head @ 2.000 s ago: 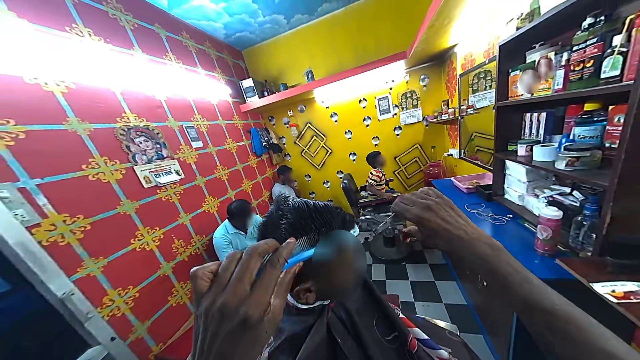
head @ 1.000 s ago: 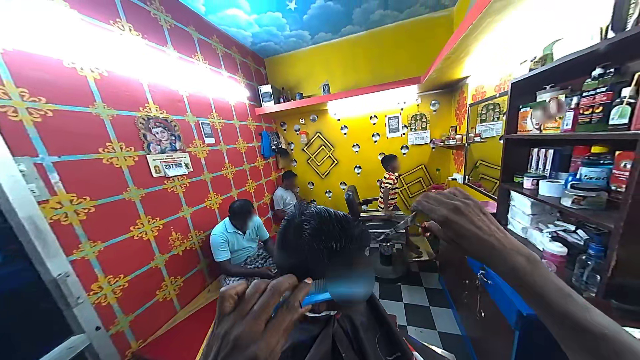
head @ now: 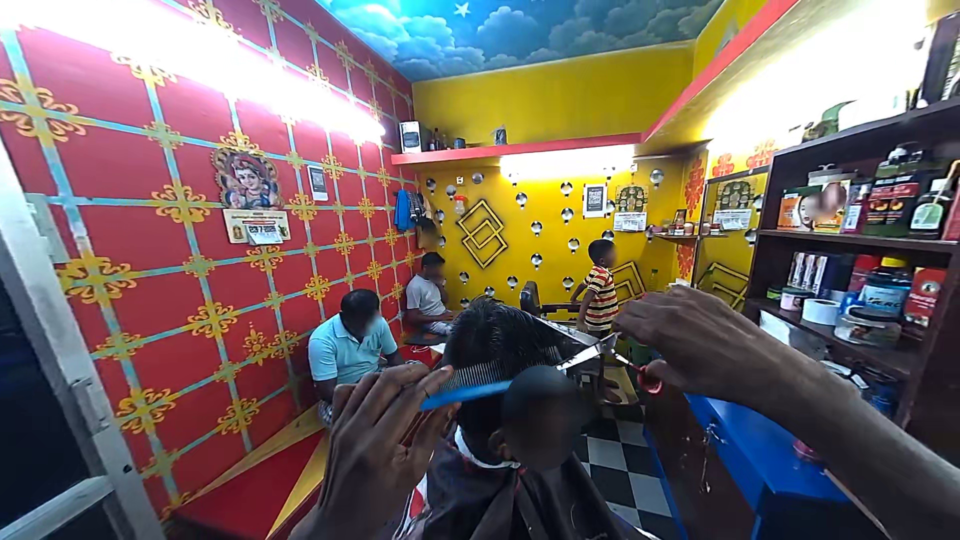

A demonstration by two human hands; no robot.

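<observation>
A seated person's head with dark, damp-looking hair [head: 495, 334] is at the centre, with a white neck strip [head: 476, 454] and a dark cape [head: 502, 499] below it. My left hand [head: 379, 442], on the near left of the head, holds a blue comb [head: 469, 393] with its teeth up against the hair. My right hand [head: 686, 345], to the right of the head, grips hair-cutting scissors [head: 589, 354] by their red finger rings. Their blades point left toward the hair above the comb and look parted.
Two people sit along the red wall, and a person in a striped shirt [head: 600, 292] stands near the back. A blue counter [head: 780, 450] and a dark shelf unit [head: 855, 240] with bottles are at the right. A red bench [head: 255, 480] lies left.
The comb has risen from the nape to the side of the head. My right hand has come closer to the hair with the scissors. The person in stripes has turned.
</observation>
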